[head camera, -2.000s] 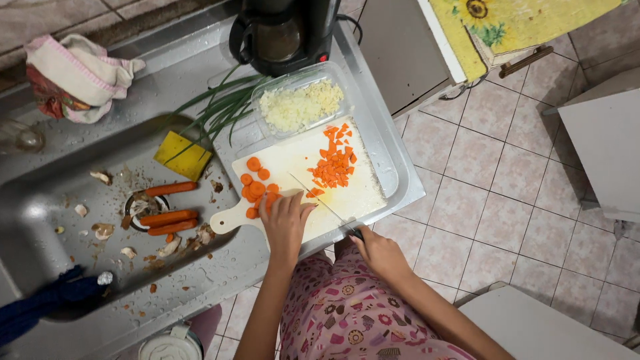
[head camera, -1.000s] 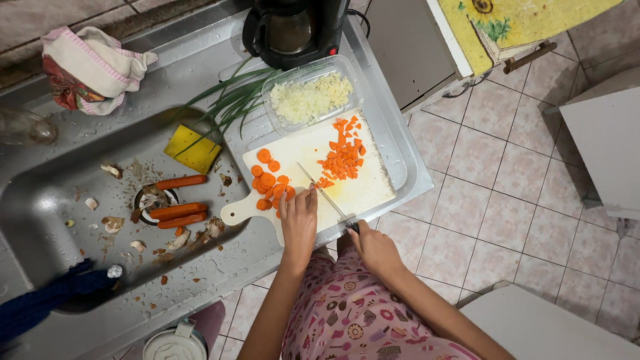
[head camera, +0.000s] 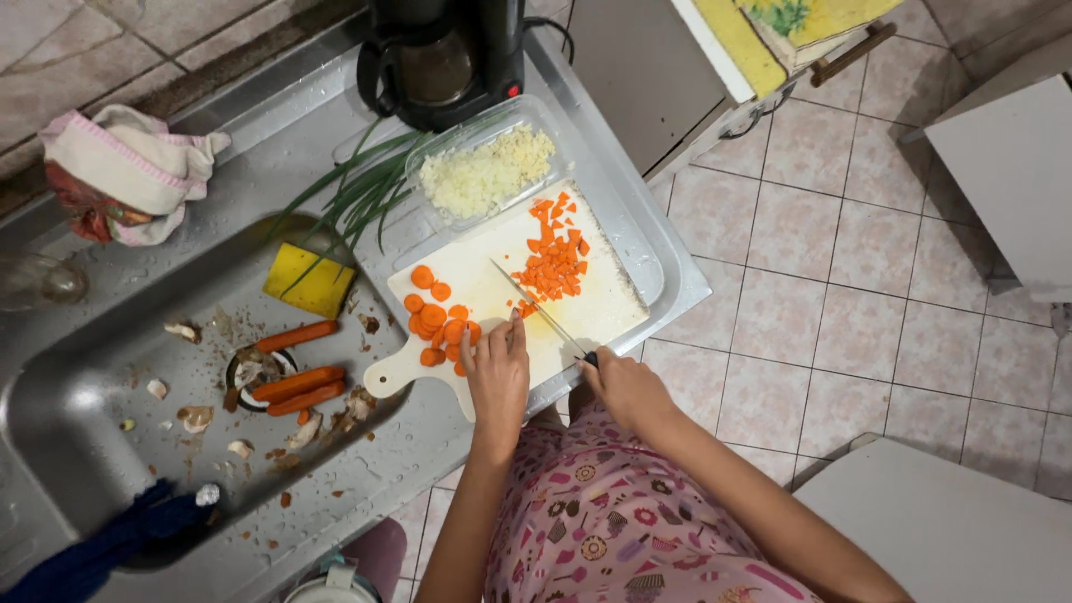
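My right hand (head camera: 628, 387) grips the black handle of a kitchen knife (head camera: 548, 316), whose blade lies across the white cutting board (head camera: 599, 322). My left hand (head camera: 498, 368) rests on the board, its fingertips at small carrot bits just left of the blade; whether it pinches a piece is hidden. Carrot rounds (head camera: 433, 316) are heaped to the left of my left hand. Chopped carrot pieces (head camera: 553, 260) lie beyond the blade. A clear plastic container (head camera: 486, 163) of finely chopped, pale vegetable touches the board's far side, with green onion stalks (head camera: 360, 188) beside it.
The steel sink (head camera: 75, 368) holds whole carrots (head camera: 299, 383), peelings and a yellow sponge (head camera: 308, 280). A black coffee maker (head camera: 444, 63) stands behind the container. A cloth (head camera: 130, 172) and a glass item (head camera: 42, 282) lie at the left. Dark blue fabric (head camera: 109, 540) hangs into the sink.
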